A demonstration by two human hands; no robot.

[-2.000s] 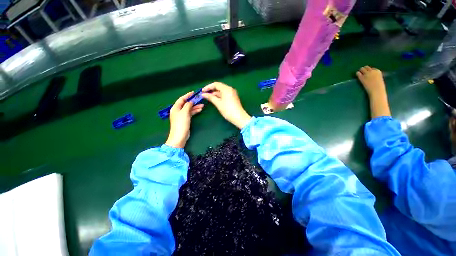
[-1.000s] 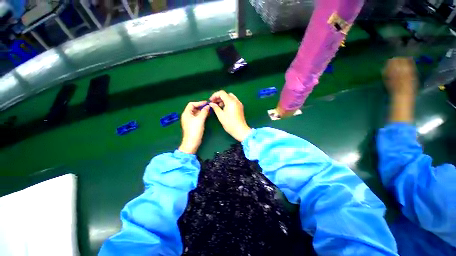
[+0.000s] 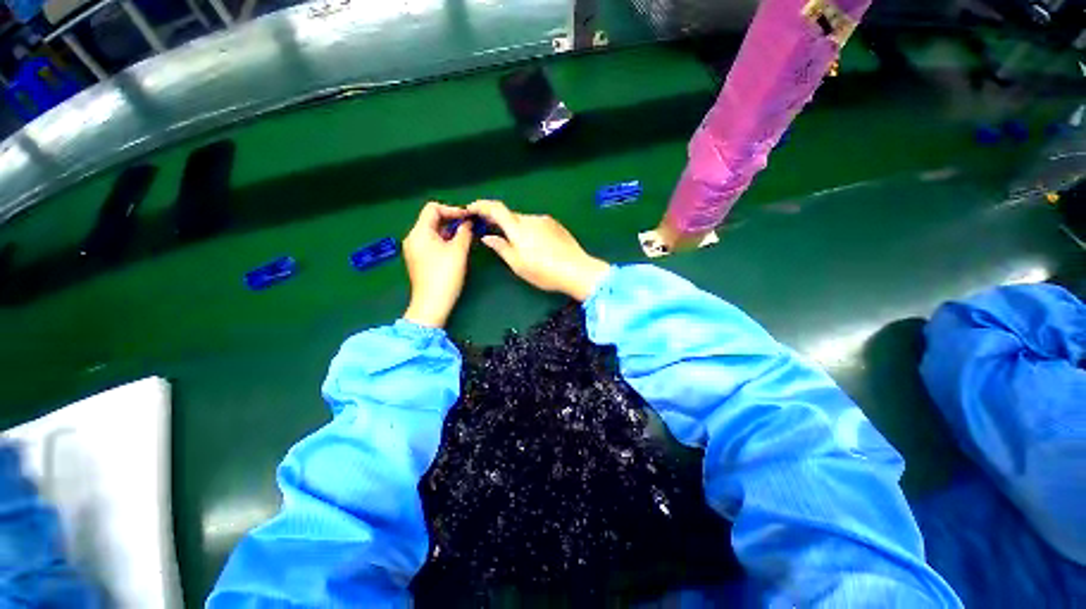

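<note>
A small blue board [image 3: 459,226] is held between the fingertips of both hands, mostly hidden by them. My left hand [image 3: 436,256] grips it from the left, and my right hand [image 3: 530,248] has its fingertips on it from the right. Whether a black part is in the fingers cannot be told. A large pile of small black parts [image 3: 560,476] lies between my forearms. Two blue boards lie on the green belt to the left, one farther left [image 3: 270,272] and one nearer my left hand [image 3: 374,252]. Another blue board [image 3: 618,194] lies right of my hands.
A pink-wrapped post [image 3: 744,131] slants up at the right. Black rectangular items [image 3: 205,188] lie along the far lane of the green belt [image 3: 357,149]. A white foam sheet [image 3: 107,476] is at the left. Blue sleeves of other people show at the right [image 3: 1012,393] and lower left [image 3: 24,535].
The view has shifted slightly. Both hands stay together on the board, which has turned in the fingers. The neighbour's hand at the right has gone from view, and a blue sleeve has appeared at lower left.
</note>
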